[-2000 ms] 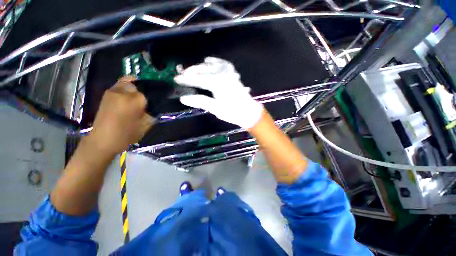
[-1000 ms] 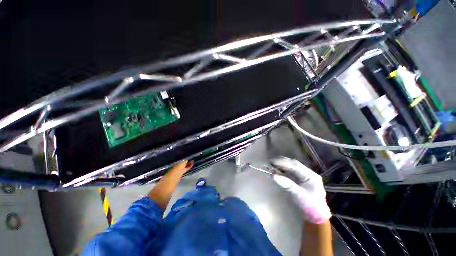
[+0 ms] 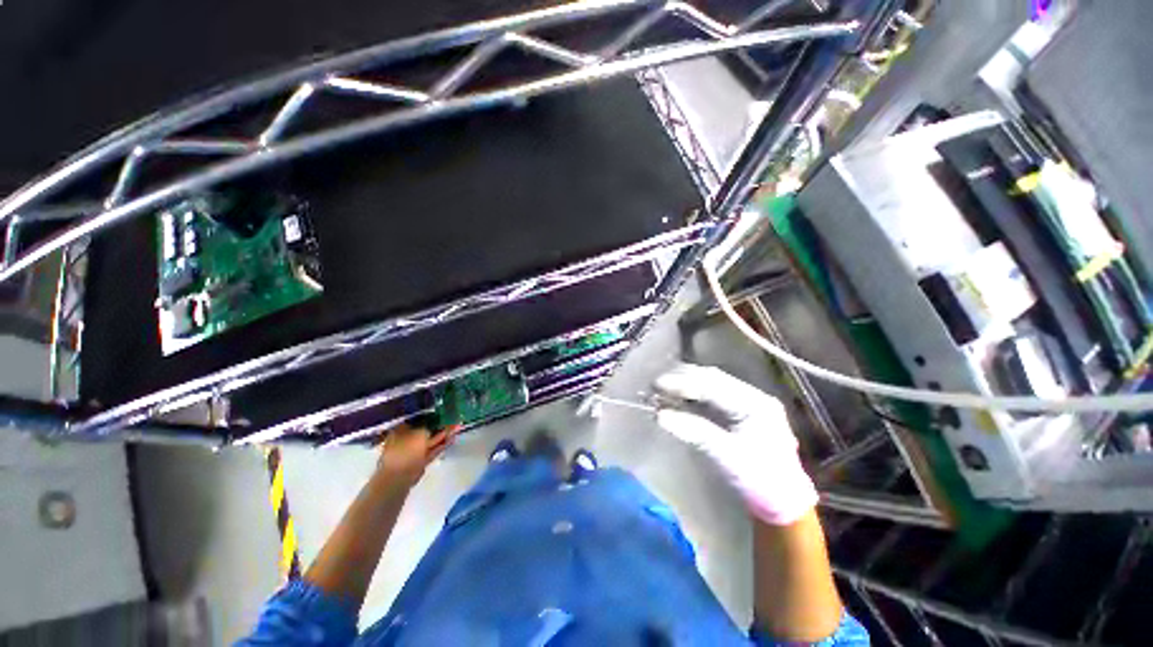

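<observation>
A green circuit board [image 3: 481,394] lies at the front edge of a lower rack shelf, partly outside it. My bare left hand [image 3: 415,445] is at this board's left front corner, with a dark item beside the fingers; whether it grips the board is too small to tell. My right hand [image 3: 733,436], in a white glove, is to the right of the rack and holds a thin silver tool [image 3: 622,403] pointing left. Another green board [image 3: 237,274] lies flat on the black-lined shelf above, at the left.
The chrome wire rack [image 3: 493,300] has several shelves and a dark corner post. Another green board [image 3: 588,341] shows on a lower shelf. A white cable [image 3: 809,369] curves past the rack's right side, before a grey-white machine [image 3: 885,240].
The view has shifted. My left hand is now at a board on a lower shelf. My right hand has moved from the upper shelf to the rack's right side, with the tool.
</observation>
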